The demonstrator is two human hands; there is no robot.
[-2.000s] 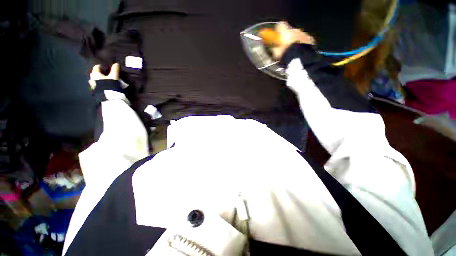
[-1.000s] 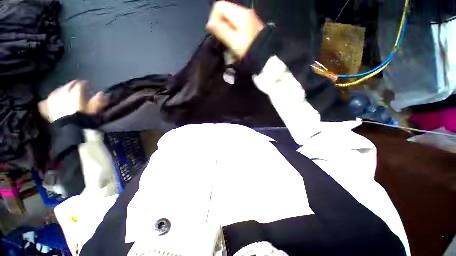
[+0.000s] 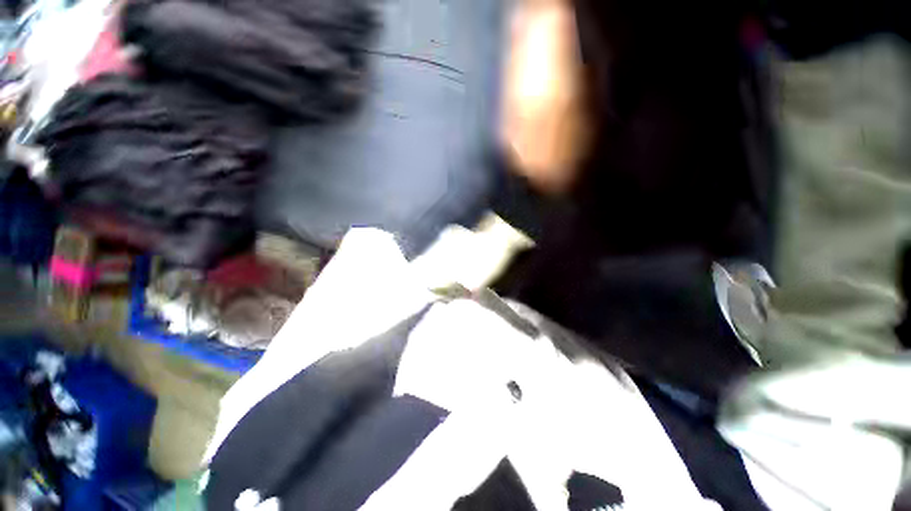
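Observation:
A large dark brown-black cloth, likely a garment point(image 3: 679, 130), fills the upper middle and right, blurred. My left hand point(image 3: 544, 95) is at its left edge, strongly blurred, with the white sleeve reaching up to it from below. Whether the fingers grip the cloth cannot be told. My right hand is not visible. A small pale, curved piece point(image 3: 744, 304) shows at the cloth's lower right; I cannot tell what it is. The iron is not seen.
The blue-grey table cover point(image 3: 420, 130) lies left of my hand. A crumpled dark garment pile point(image 3: 160, 150) is at the upper left. Below it are a blue crate point(image 3: 225, 354) and a cardboard box point(image 3: 190, 409). Grey-green cloth point(image 3: 849, 210) and whitish material point(image 3: 819, 419) are at the right.
The view has swung, showing more of the pile and crate. My left hand has moved from the left to the upper middle. My right hand, the hoses and the yellow-brown board have left the view.

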